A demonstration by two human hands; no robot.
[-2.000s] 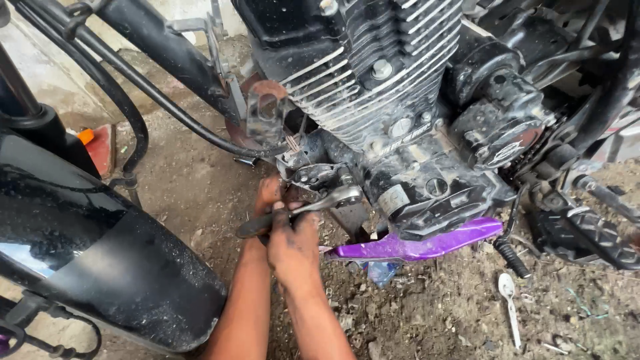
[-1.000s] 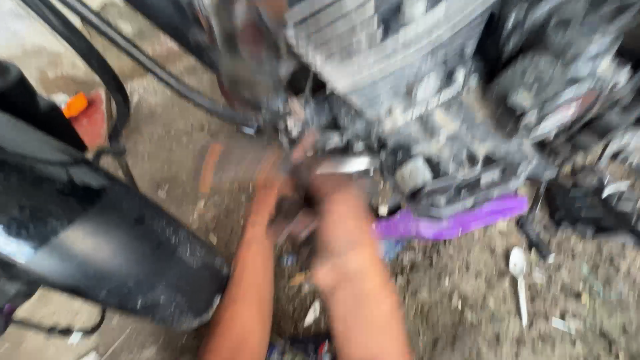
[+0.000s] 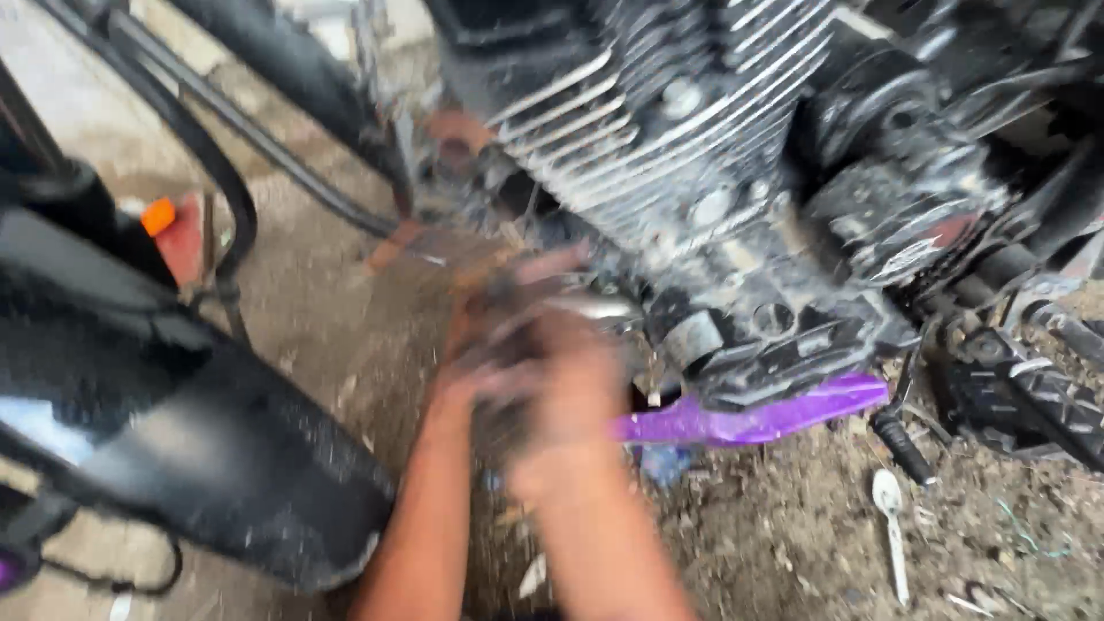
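A motorcycle engine with finned cylinder [image 3: 690, 112] fills the upper middle of the head view. Just left of its lower crankcase, both hands overlap and are strongly blurred. My right hand [image 3: 552, 345] is over a metal tool, perhaps a ratchet wrench [image 3: 595, 306], whose shiny head points toward the engine; the grip itself is smeared. My left hand [image 3: 487, 319] lies beside and partly behind the right, near the front lower part of the engine. What its fingers hold cannot be made out. A purple plastic panel [image 3: 759, 414] runs under the crankcase.
At the left stands the black front fender [image 3: 216, 431] with a curved black bar [image 3: 276, 155] above it. A foot lever [image 3: 901, 444] and footpeg area lie at the right. A white plastic spoon [image 3: 893, 526] rests on the littered dirt. A red and orange object [image 3: 177, 237] is behind the fender.
Two seconds ago a ratchet wrench showed plainly in the right hand, its handle pointing left; now hands and tool are blurred by motion. The engine and panel have not plainly moved.
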